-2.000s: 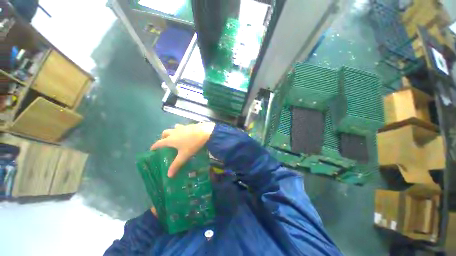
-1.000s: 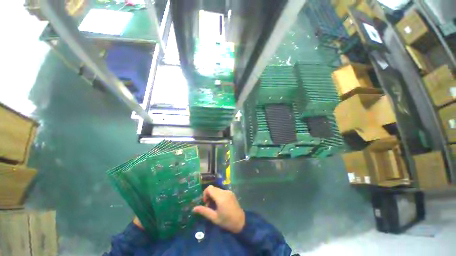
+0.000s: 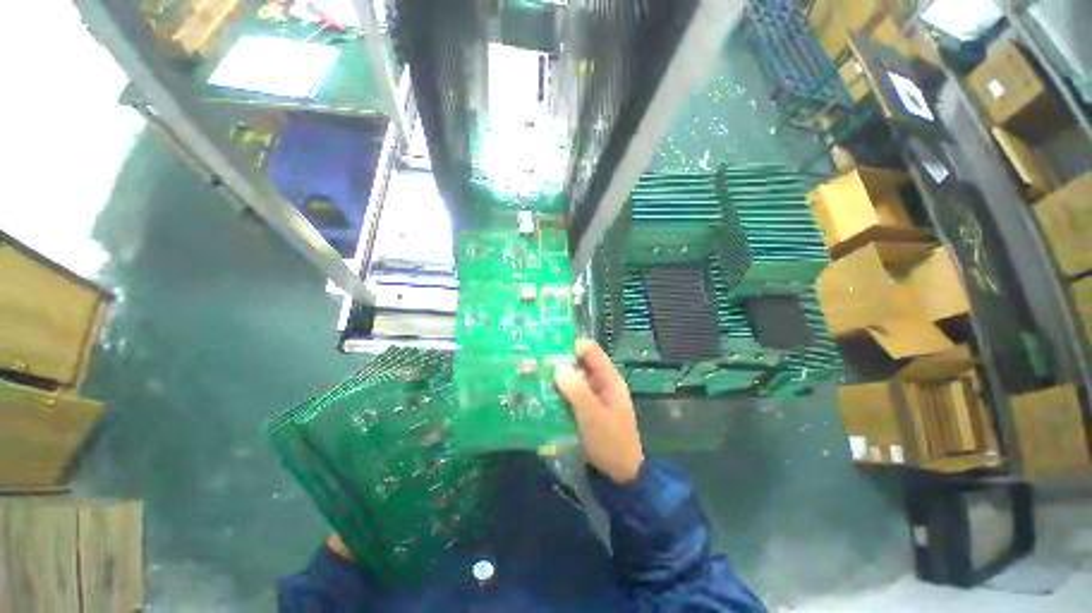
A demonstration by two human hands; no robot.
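My right hand (image 3: 605, 413) grips the lower right edge of a single green PCB panel (image 3: 515, 335) with small components. The panel's far end lies between the dark ribbed side walls of the magazine rack (image 3: 605, 132); its near end sticks out toward me. My left hand (image 3: 340, 548) shows only as a bit of skin at the lower left, mostly hidden under a fanned stack of PCB panels (image 3: 395, 479) that it holds. The near panel overlaps the right side of the stack in view.
Board piles (image 3: 778, 234) with dark ribbed blocks (image 3: 683, 311) stand right of the rack. Silver frame posts (image 3: 258, 216) rise at the left. Open cardboard boxes (image 3: 892, 299) and a dark shelf (image 3: 958, 228) are at the right. Brown cabinets (image 3: 42, 431) are at the left edge.
My right hand has moved up and right from the stack, now with one panel held out into the rack. The fanned stack stays at the lower left in my left hand.
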